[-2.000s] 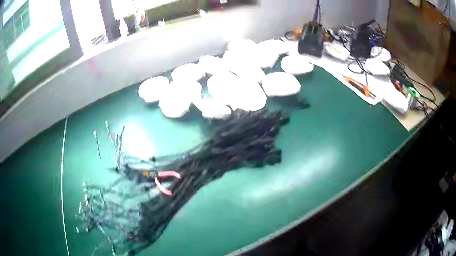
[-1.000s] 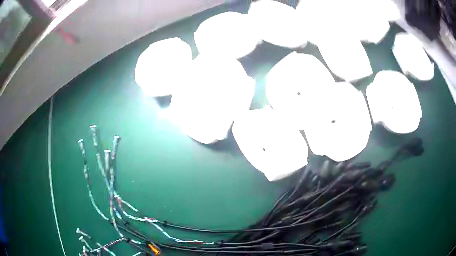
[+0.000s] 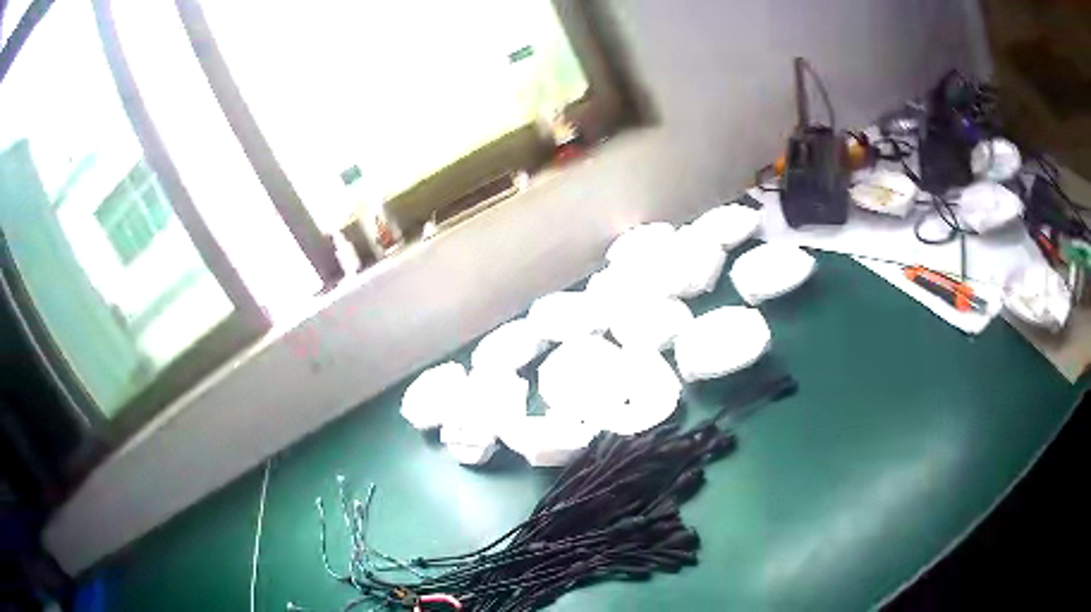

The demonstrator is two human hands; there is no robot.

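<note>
Neither of my hands is in the picture. A cluster of overexposed white housings (image 3: 723, 343) lies on the green bench, touching or overlapping, some with a small dark hole. A fanned bundle of black tail cables (image 3: 598, 514) lies in front of them, its thick black connectors towards the right. Thin stripped wire ends (image 3: 357, 514) with pale tips point up at the bundle's left. The pliers (image 3: 437, 600) lie at the lower frame edge among the cables, mostly cut off, with a pinkish-red handle showing.
The green bench (image 3: 861, 478) has a white line (image 3: 260, 526) at left. On the white sheet at right lie an orange-red tool (image 3: 943, 287), a black block with antenna (image 3: 814, 176), loose cables and more white parts. A window (image 3: 395, 96) with items on its sill (image 3: 479, 203) stands behind.
The view first moved close over the housings and cables, then back and up, showing more window. The housings and cables appear unmoved; the pliers are now mostly cut off below.
</note>
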